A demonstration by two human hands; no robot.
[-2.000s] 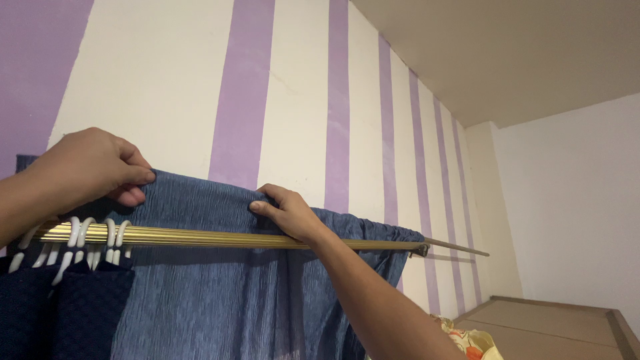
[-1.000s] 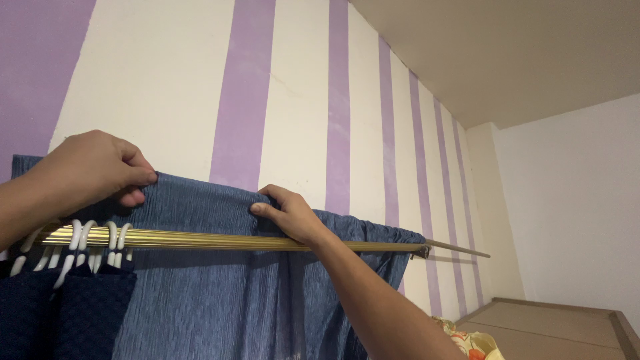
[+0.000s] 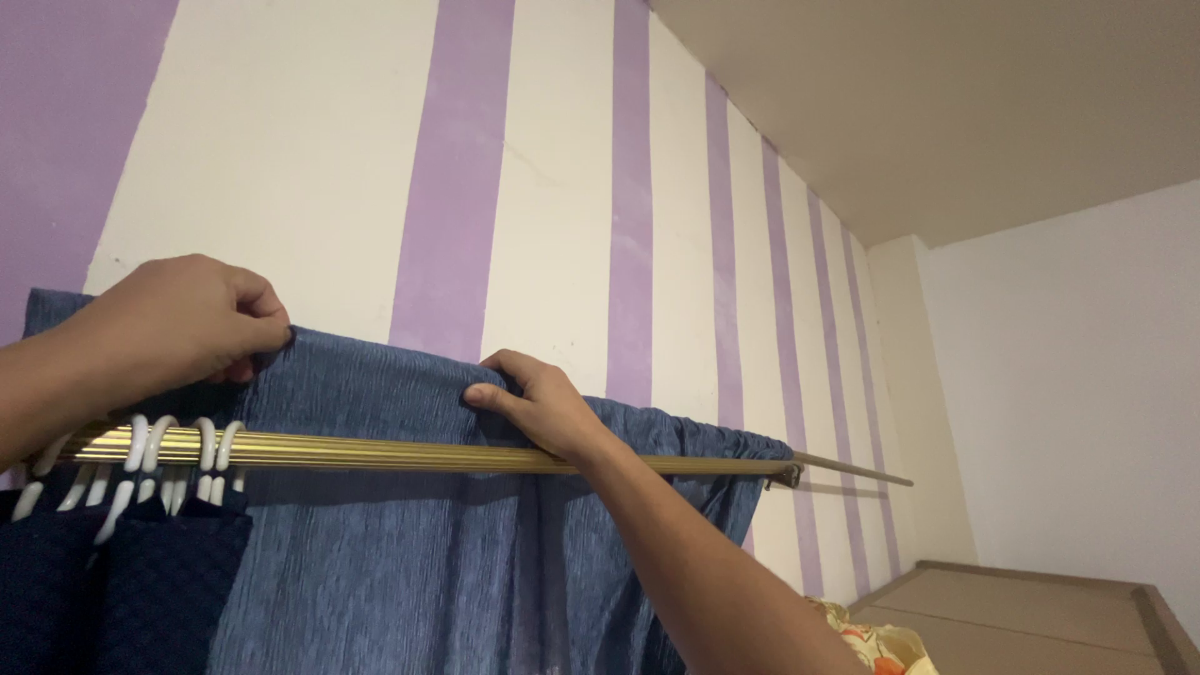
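A blue crinkled curtain (image 3: 375, 562) hangs behind a ribbed gold curtain rod (image 3: 375, 452), its top edge standing above the rod. At the left, my left hand (image 3: 211, 319) pinches that top edge between thumb and fingers. My right hand (image 3: 539, 398) grips the top edge further right, thumb on the near side and fingers over the back; its forearm crosses in front of the rod. Right of that hand the fabric is gathered in folds up to a bracket (image 3: 784, 476). White plastic hooks (image 3: 208, 445) ring the rod at the left, carrying a dark navy textured cloth (image 3: 159, 581).
The wall (image 3: 562, 187) behind has purple and cream stripes. A thinner rod (image 3: 853, 467) runs on beyond the bracket. At the lower right are a brown cabinet-like top (image 3: 1022, 609) and a yellow floral cloth (image 3: 886, 647). The ceiling (image 3: 937, 112) slopes across the upper right.
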